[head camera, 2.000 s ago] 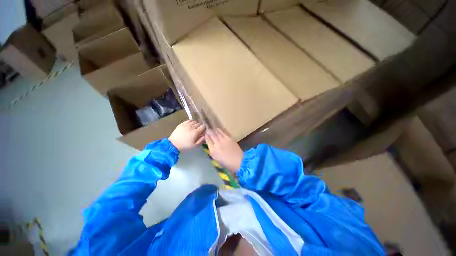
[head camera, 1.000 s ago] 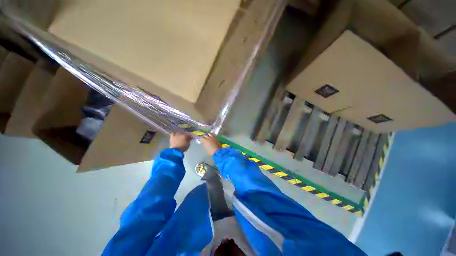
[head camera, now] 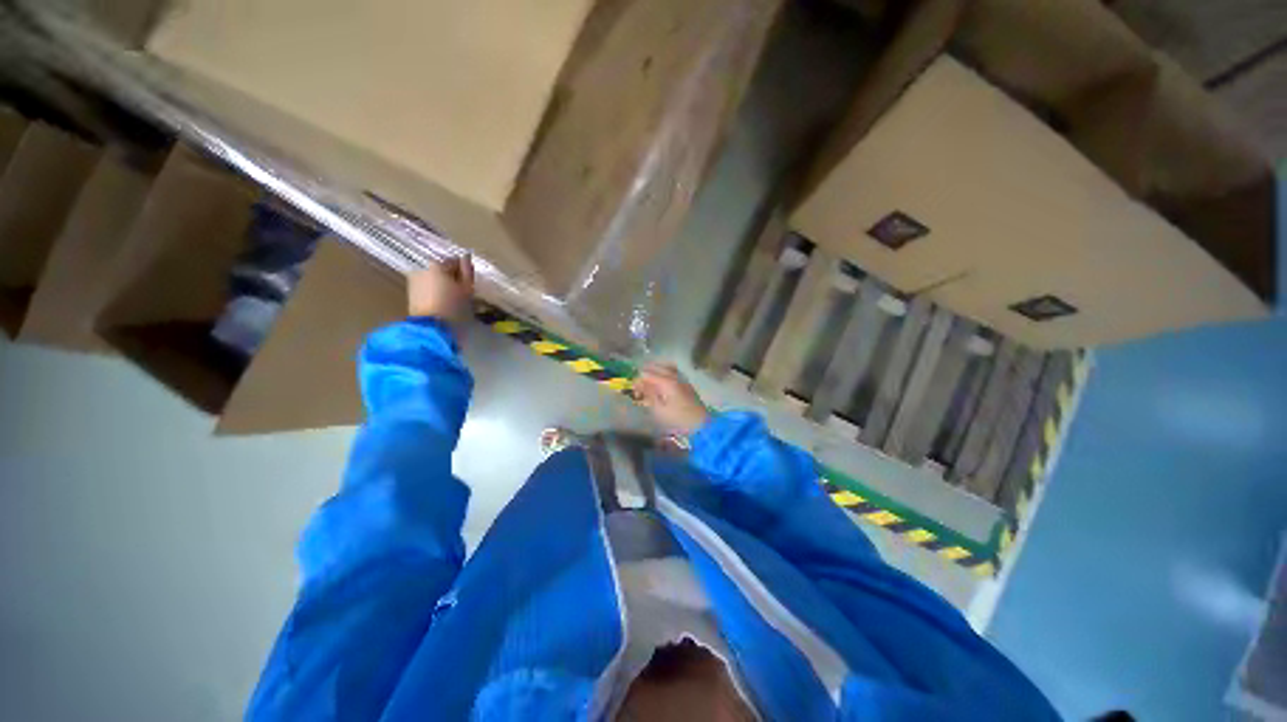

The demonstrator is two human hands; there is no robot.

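A stack of brown cartons wrapped in clear stretch film stands in front of me, one corner pointing towards me. My left hand is at the film's gathered, shiny edge on the stack's left side, its fingers closed on the film. My right hand is just below the stack's near corner, beside loose film hanging there. Its fingers are bent and blurred, and I cannot tell whether they hold film.
Open cartons stand on the floor at the left, one with dark and grey wrapped items inside. At the right a large open carton rests on a slatted wooden pallet. Yellow-black tape marks the grey floor beside a blue walkway.
My hands were together at the stack's near corner. My left hand has moved left and up along the film, and my right hand has moved right. The film at the corner hangs looser.
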